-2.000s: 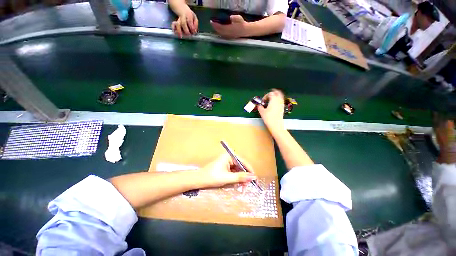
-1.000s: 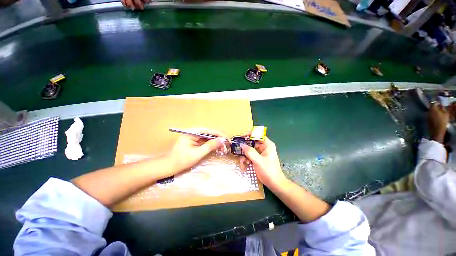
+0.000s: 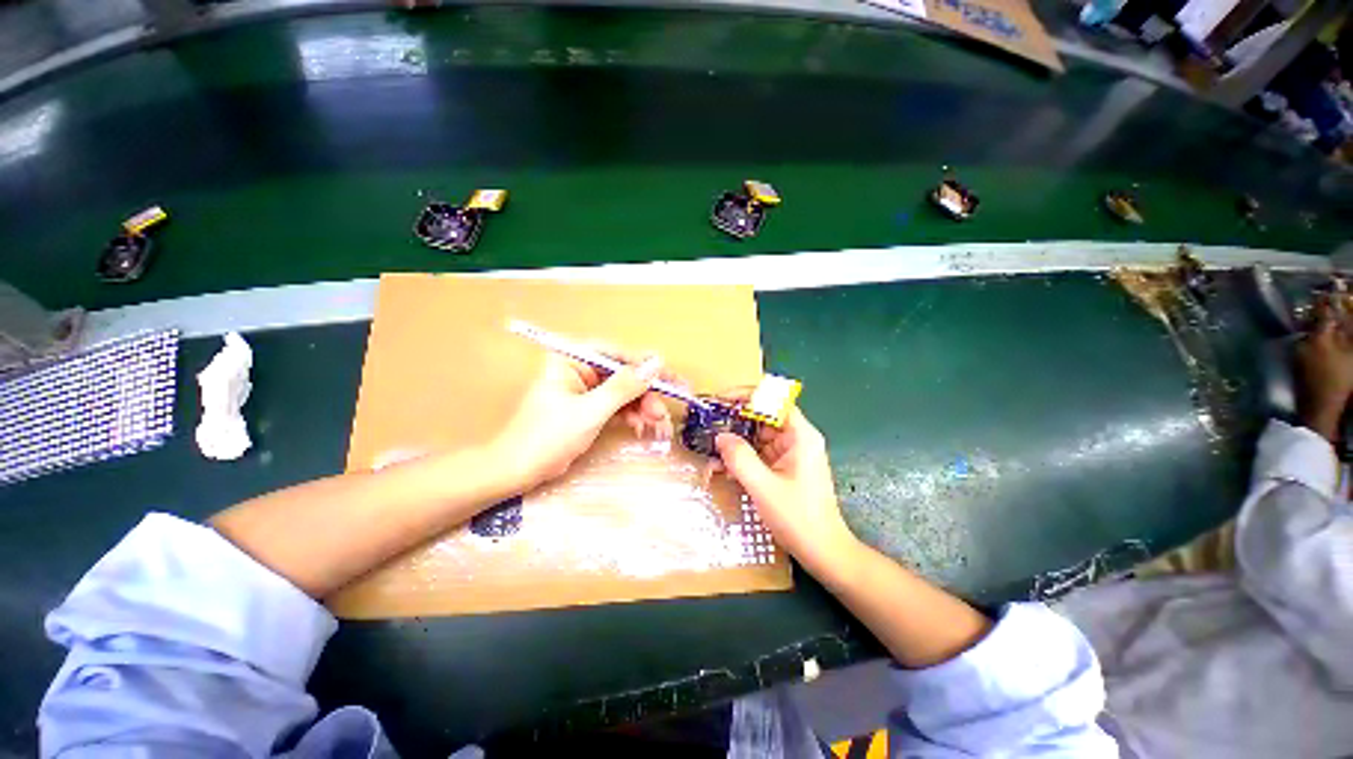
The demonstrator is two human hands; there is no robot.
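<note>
My left hand point(image 3: 571, 420) holds the tweezers point(image 3: 571, 347) like a pen, their tip at the device unit. My right hand point(image 3: 789, 472) holds the black device unit point(image 3: 715, 427) over the right part of the cardboard sheet point(image 3: 445, 334), thumb on its lower edge. The yellow and white battery point(image 3: 773, 398) sticks out at the unit's upper right. The shiny clear release sheet point(image 3: 623, 527) with pale dots lies under my hands. A small black die-cut sheet point(image 3: 499, 518) lies on the cardboard below my left forearm. Any part at the tweezers' tip is too small to tell.
The green conveyor belt point(image 3: 594, 134) carries several spaced units, one point(image 3: 448, 226) beyond the cardboard, behind a pale metal rail point(image 3: 876, 273). A dotted white sheet point(image 3: 89, 403) and crumpled tissue point(image 3: 224, 398) lie at left. Another person's sleeve point(image 3: 1306, 497) is at the right edge.
My right hand has brought a unit from the belt to over the cardboard. My left hand has lifted the tweezers from the clear sheet to the unit. The view has shifted.
</note>
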